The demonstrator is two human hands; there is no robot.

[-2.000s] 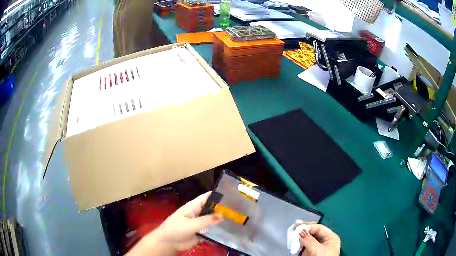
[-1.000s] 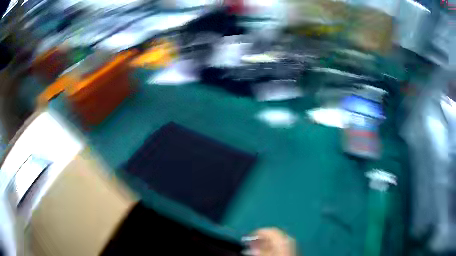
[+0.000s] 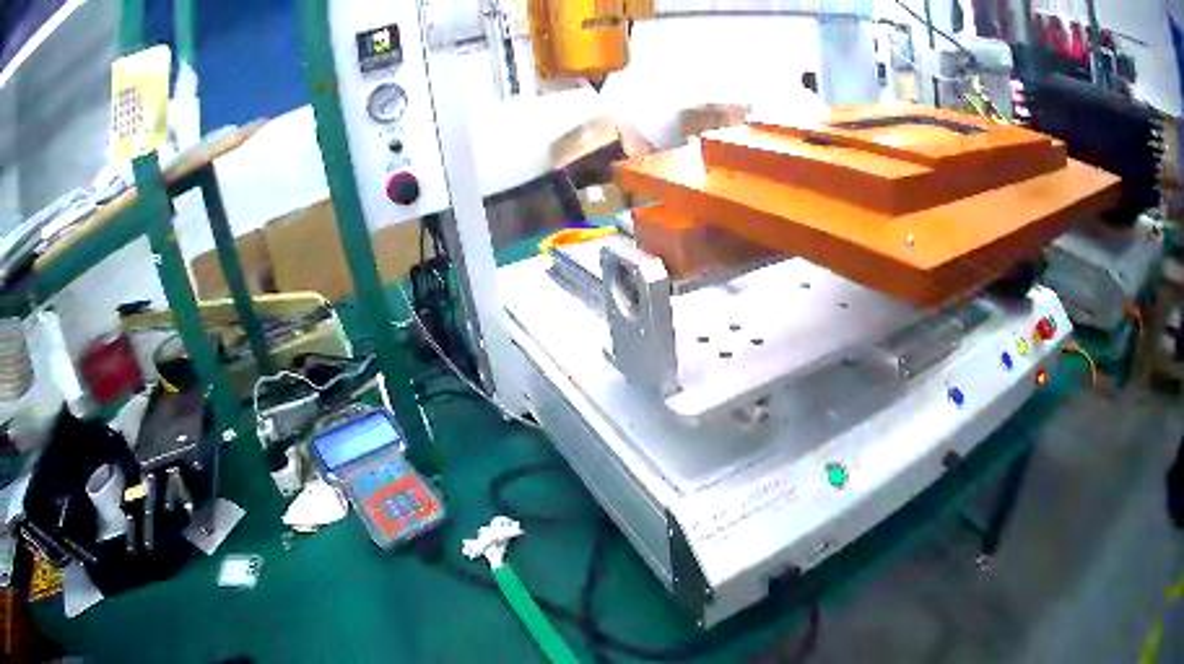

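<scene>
Neither of my hands is in the picture. Nearest in front of me on the green bench [image 3: 286, 597] lies a long bright green stick [image 3: 530, 610] with a white wad at its upper end. Left of it lies a small grey-red tester [image 3: 379, 480] with a blue-lit screen. To the right stands a large white-silver press machine [image 3: 610, 480] with coloured buttons on its front and a stepped orange block [image 3: 896, 195] on top. The LCD panel is not in view.
Black cables cross the bench beside the machine. A black tool holder [image 3: 78, 519] stands at the left, near a small clear packet [image 3: 239, 571]. Green frame posts [image 3: 340, 169] rise behind, by a white control box [image 3: 390, 110] with a gauge. Grey floor [image 3: 1078, 532] shows at the right.
The view has swung far to the right. The carton, black mat, LCD panel and both hands have left the picture, and the press machine has come in.
</scene>
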